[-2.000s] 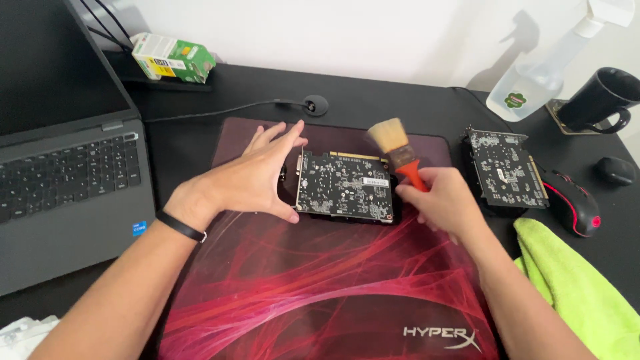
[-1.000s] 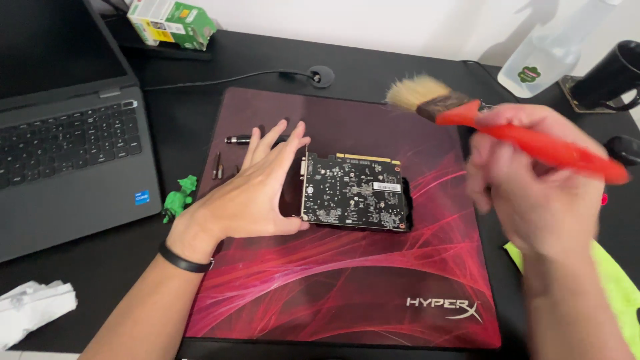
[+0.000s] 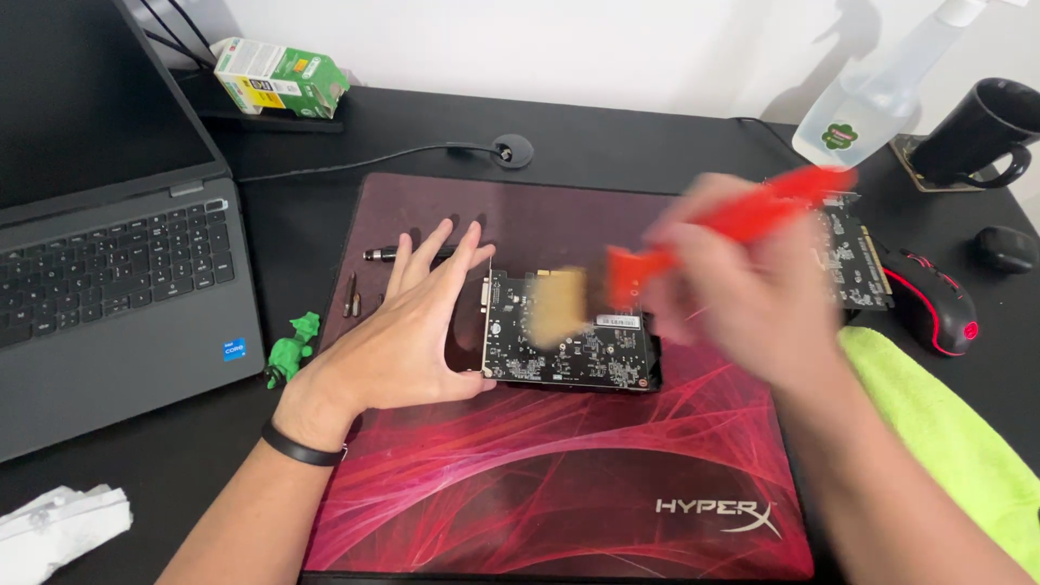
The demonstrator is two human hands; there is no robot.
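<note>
A graphics card [image 3: 569, 349] lies back side up on a red and black HyperX mouse pad [image 3: 561, 479]. My left hand [image 3: 398, 341] grips its bracket edge between thumb and fingers. Blurred by motion, my right hand [image 3: 731, 276] holds a paintbrush [image 3: 731, 219] by its red handle. The pale bristles are over the card's upper middle; whether they touch it cannot be told. Behind my left fingers lies a black pen-like tool [image 3: 380, 254], partly hidden, with small metal bits [image 3: 350, 295] near it.
An open laptop [image 3: 114, 284] and a green figurine [image 3: 291, 349] stand at the left, crumpled white tissue [image 3: 65, 520] below. At the right are a second circuit board [image 3: 853, 260], a computer mouse [image 3: 934, 301], a lime cloth [image 3: 934, 439], a spray bottle [image 3: 861, 106] and a black mug [image 3: 979, 134]. A carton [image 3: 280, 77] sits behind.
My right hand has brought the brush left and down from beside the card to over it since a second ago. My left hand stays at the card's bracket edge.
</note>
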